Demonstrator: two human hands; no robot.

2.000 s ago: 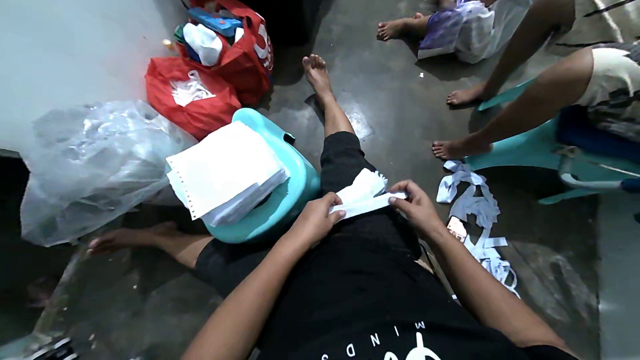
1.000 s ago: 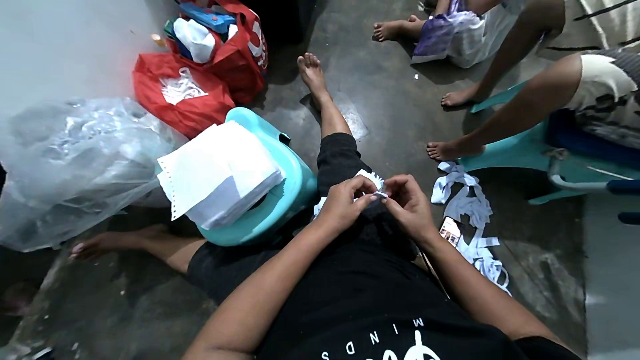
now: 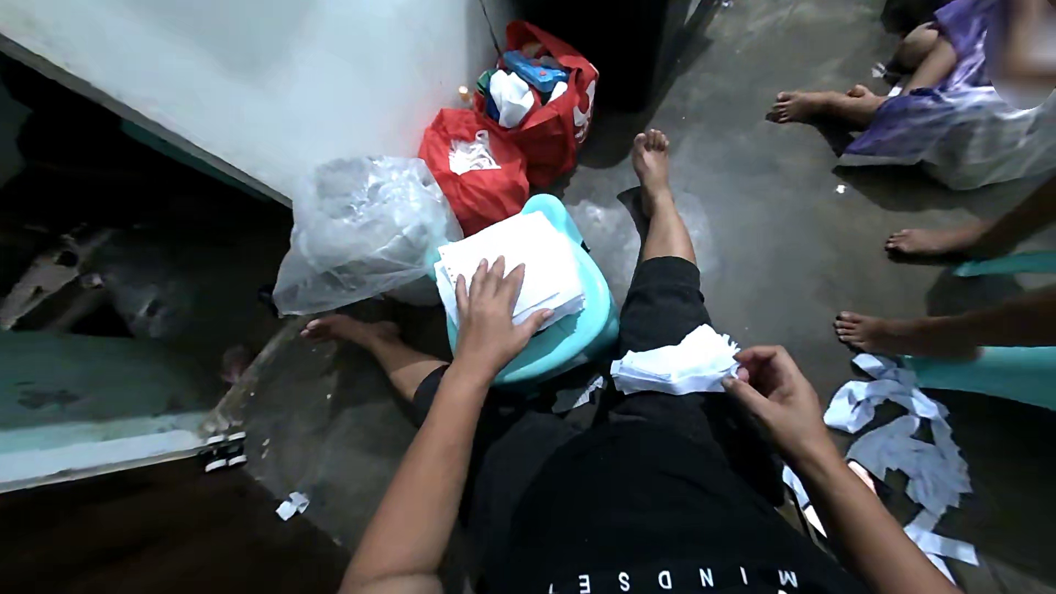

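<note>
A stack of white sheets [image 3: 540, 252], paper or thin fabric, lies on a turquoise plastic stool [image 3: 590, 330]. My left hand [image 3: 491, 318] rests on the stack with its fingers spread. On my right thigh lies a bundle of white strips [image 3: 681, 363] with jagged ends. The thumb and fingertips of my right hand [image 3: 771, 388] are close together at the bundle's right end; whether they pinch a strip is not plain.
Beside the stool are a clear plastic bag [image 3: 363, 239] and red bags [image 3: 474, 190] with white and coloured items. White strips [image 3: 907, 445] lie in a tangle on the floor at the right. Other people's legs and feet [image 3: 907, 330] are along the right side.
My left hand has left my right hand and moved left onto the stack on the stool. My right hand stays by the bundle on my thigh. The view has shifted left.
</note>
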